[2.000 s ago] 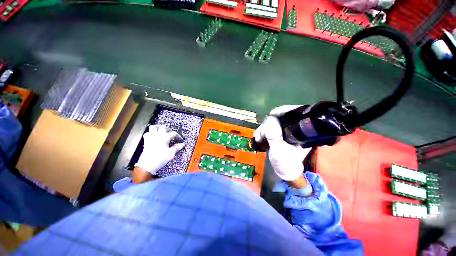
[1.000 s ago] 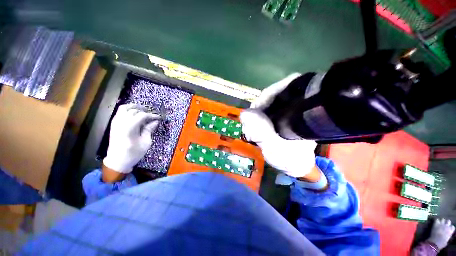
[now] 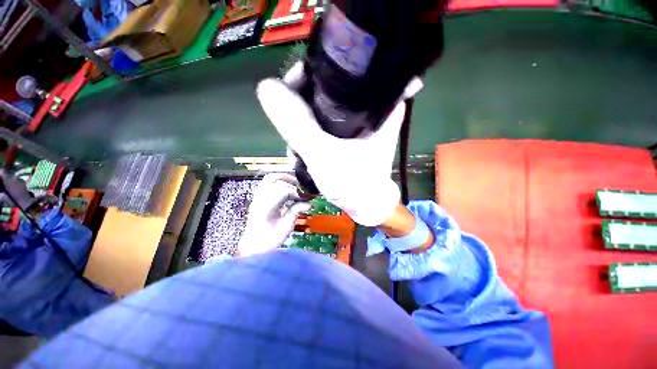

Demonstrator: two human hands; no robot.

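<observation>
My right hand (image 3: pixel 342 158), in a white glove, is wrapped around the thick black electric screwdriver (image 3: pixel 360 65), held upright over the orange fixture (image 3: pixel 344 234). Two green circuit boards lie in the fixture: the far one (image 3: pixel 324 207) is partly hidden by my hands, the near one (image 3: pixel 317 243) by my smock. My left hand (image 3: pixel 270 212), gloved in white, is at the fixture's left edge, fingertips close together near the far board and the screwdriver's lower end. Whether it pinches a screw is too small to tell. The screwdriver's tip is hidden.
The black-rimmed screw tray (image 3: pixel 225 216) is left of the fixture. Further left, silvery bars (image 3: pixel 137 181) stand on a cardboard box (image 3: pixel 130 245). A red mat (image 3: pixel 540 238) with finished assemblies (image 3: pixel 630 235) lies right. The green conveyor (image 3: pixel 194 108) runs behind. Another person's blue sleeve (image 3: pixel 54 252) is at left.
My left hand has moved from the screw tray to the far board. My right hand has swung the screwdriver from a slant to upright over the fixture. The camera view has shifted.
</observation>
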